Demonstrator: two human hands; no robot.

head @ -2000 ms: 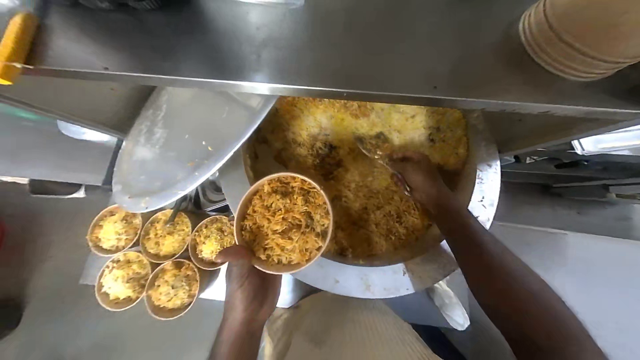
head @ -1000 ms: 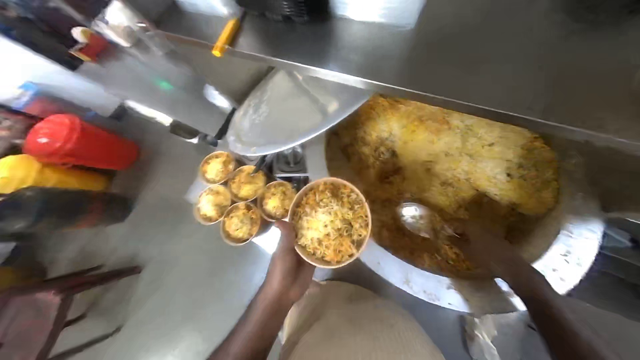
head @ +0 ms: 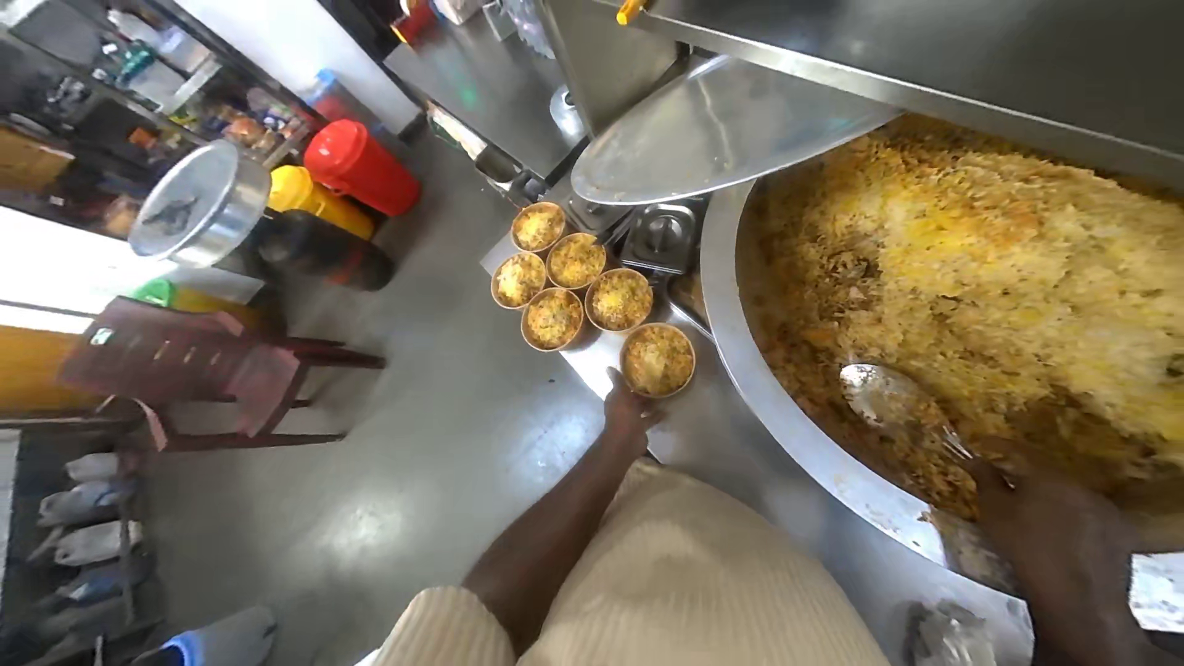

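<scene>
My left hand (head: 631, 407) grips the near side of a paper bowl of rice (head: 658, 361), at the near end of a group of several filled paper bowls (head: 553, 319) on the steel counter. My right hand (head: 1045, 518) holds the handle of a metal serving spoon (head: 888, 396), whose bowl rests on the rice in a very large round metal pot (head: 814, 439). Yellow and brown spiced rice (head: 1017, 268) fills the pot. Whether the held bowl touches the counter cannot be told.
A large metal lid (head: 721, 129) leans over the pot's far left edge, below a steel shelf (head: 832, 79). Lidded steel containers (head: 661, 239) stand beside the bowls. Left on the floor are a maroon plastic chair (head: 194, 365) and a red bin (head: 361, 166). A plastic bag (head: 948, 634) lies near the pot.
My left hand has moved the filled bowl away from the pot's rim to the group of bowls. The spoon stays in my right hand over the rice. The view has swung left.
</scene>
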